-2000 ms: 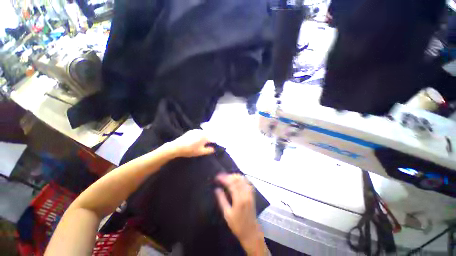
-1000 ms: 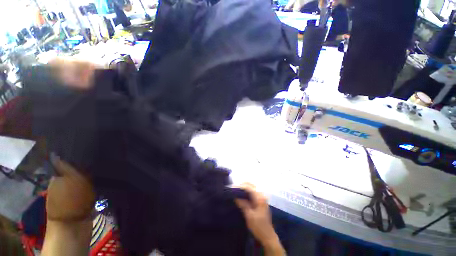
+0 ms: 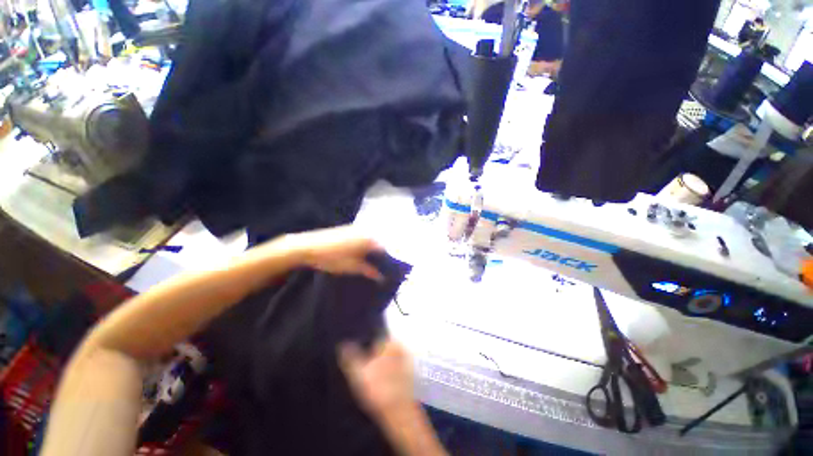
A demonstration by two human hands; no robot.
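Observation:
A black garment piece (image 3: 285, 365) hangs over the table's front edge at the left and down towards my lap. My left hand (image 3: 346, 253) grips its upper edge near the table, left of the needle area. My right hand (image 3: 379, 374) is blurred and lies on the garment's right side; its fingertips are not clear. The white JACK sewing machine (image 3: 553, 249) stands to the right with its display lit. Its presser foot area (image 3: 478, 265) has no cloth from my hands under it.
A large dark garment heap (image 3: 312, 116) lies behind. Dark scissors (image 3: 613, 383) and a red-handled tool (image 3: 644, 367) lie under the machine arm. A thin rod (image 3: 526, 342) lies on the table. An older machine (image 3: 89, 125) stands left, a red crate (image 3: 27, 383) below. A thread cone (image 3: 688, 189) stands behind.
The garment piece has swung from the far left back in front of me. My left hand has moved right to the table edge with it. My right hand has moved left. The view has shifted.

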